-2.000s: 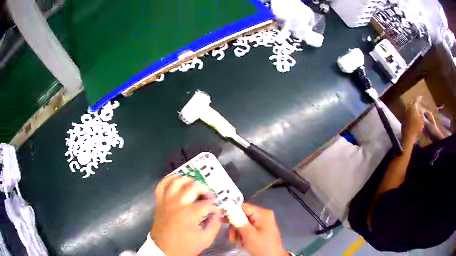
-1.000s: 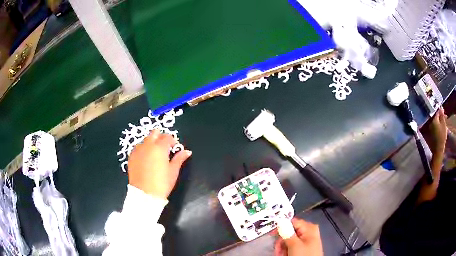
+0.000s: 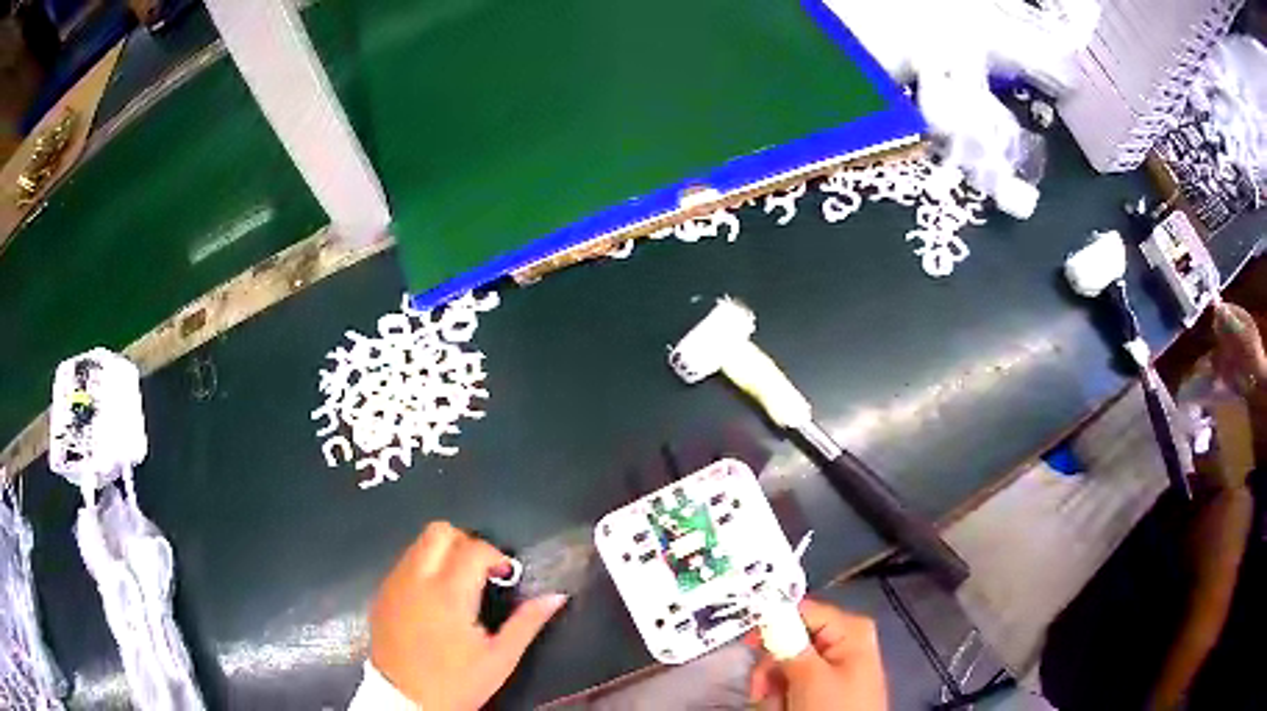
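The white housing (image 3: 632,563) lies open side up near the bench's front edge, with the green circuit board (image 3: 691,542) inside. My right hand (image 3: 830,664) holds the white cord end (image 3: 782,628) at the housing's lower right edge. My left hand (image 3: 452,621) is left of the housing, apart from it, with a small white U-clip (image 3: 509,571) between its fingertips. A loose pile of U-clips (image 3: 403,389) lies beyond my left hand.
A mallet (image 3: 820,438) lies right of the housing. A finished unit (image 3: 97,414) with a bagged cord is at far left. A green board (image 3: 611,125) edged in blue stands behind. A co-worker's hand (image 3: 1239,345) and a second mallet (image 3: 1132,340) are at right.
My left hand has gone to the clip pile and come back towards the housing with a clip. My right hand stays at the cord end. The circuit board is now uncovered.
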